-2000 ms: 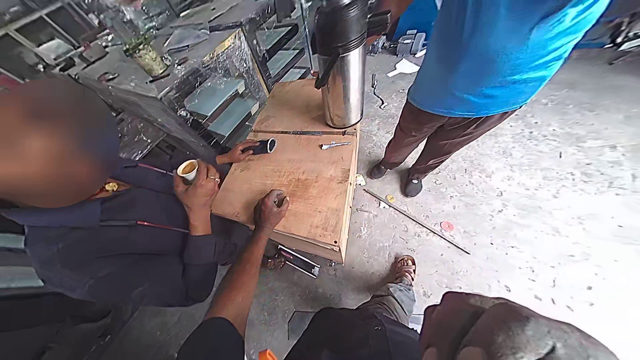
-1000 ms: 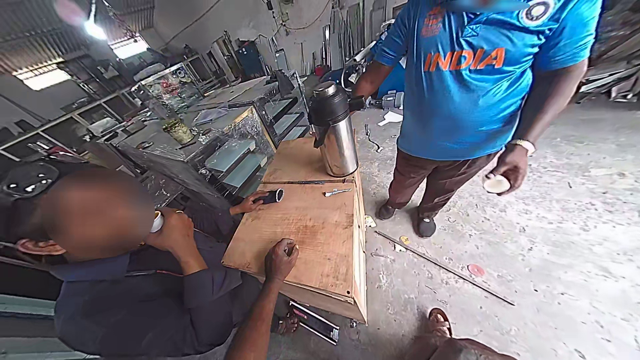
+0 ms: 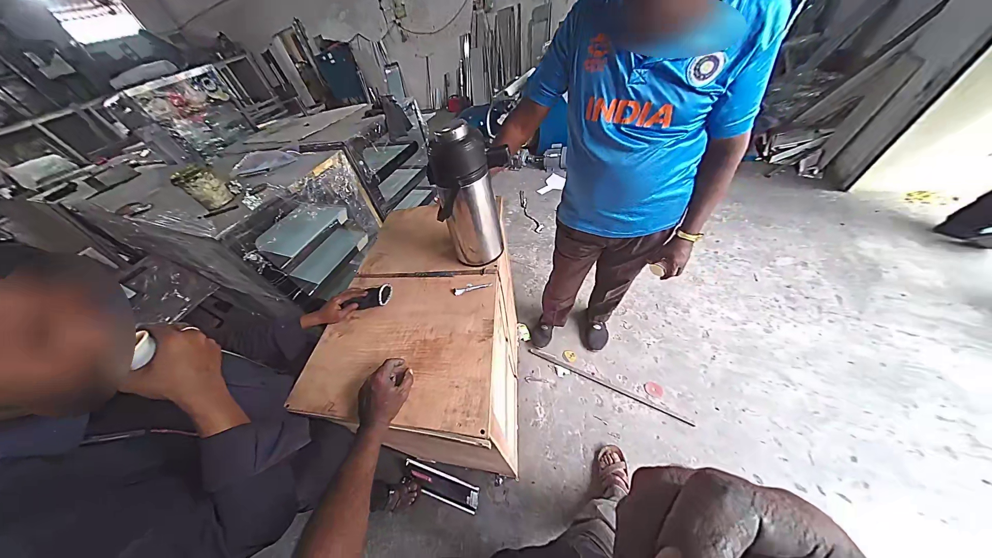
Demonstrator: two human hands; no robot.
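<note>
My left hand [image 3: 385, 393] rests on the top of a wooden box [image 3: 418, 341], its fingers curled in and nothing plainly seen in them. Very close to the camera at the lower right is my right hand [image 3: 728, 515]; its knuckles show, its fingertips are hidden. On the box's far part stands a steel vacuum flask [image 3: 474, 221] with a black top. A small metal tool [image 3: 471, 289] lies nearer, behind my left hand. At the box's left edge, a co-worker's hand [image 3: 333, 309] holds a dark cylindrical object [image 3: 368, 297].
A seated co-worker at left holds a cup [image 3: 142, 350] at the mouth. Another person in a blue jersey [image 3: 632, 139] stands beyond the box, one hand at the flask's handle, the other with a small cup [image 3: 658, 270]. A thin rod [image 3: 612, 387] lies on the concrete floor.
The seated co-worker's cup has gone from over the lap up to the mouth. The standing person's cup hand has lowered. My left hand stays on the box. The view has tilted up.
</note>
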